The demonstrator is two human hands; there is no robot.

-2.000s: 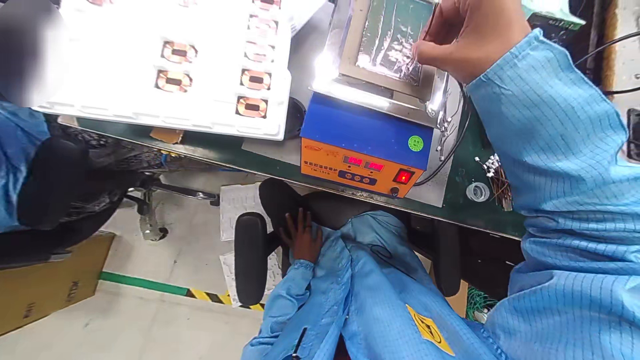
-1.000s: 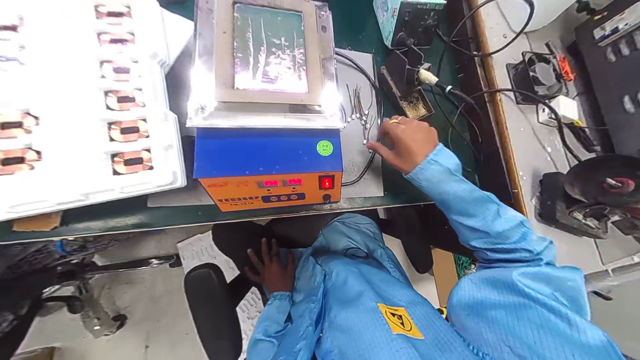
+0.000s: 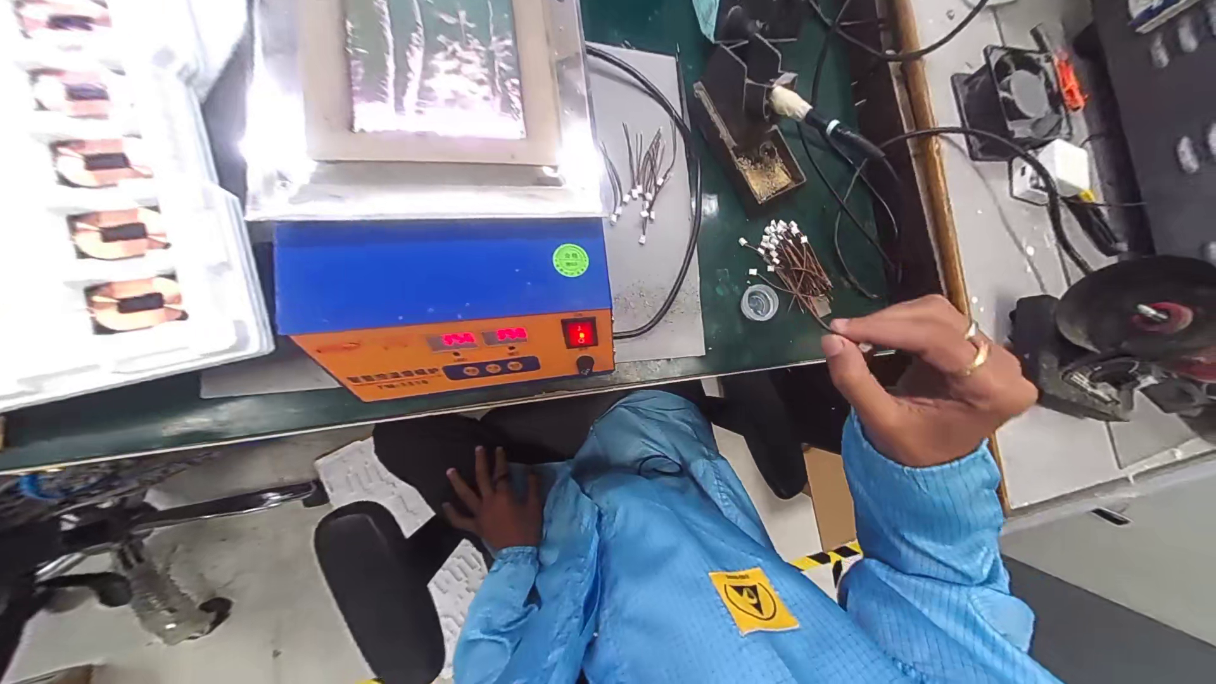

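Note:
My right hand pinches the end of a thin brown wire between thumb and forefinger, beside a bundle of brown wires with white connectors. A small clear round cap lies left of the bundle. More such wires lie on a grey sheet, beside a blue and orange solder pot with a lit display and a red switch. Its framed silvery molten surface is on top. Resting on my thigh, my left hand has its fingers spread and holds nothing.
A white tray of copper coils stands at the left. Behind the wire bundle are a soldering iron stand and its cable. A small fan and a black reel sit on the bench at the right. A chair armrest is beside me.
My right hand has moved from over the solder pot, past the wires on the grey sheet, to the brown wire bundle, where it now pinches a wire. My left hand stays on my thigh. The view has shifted.

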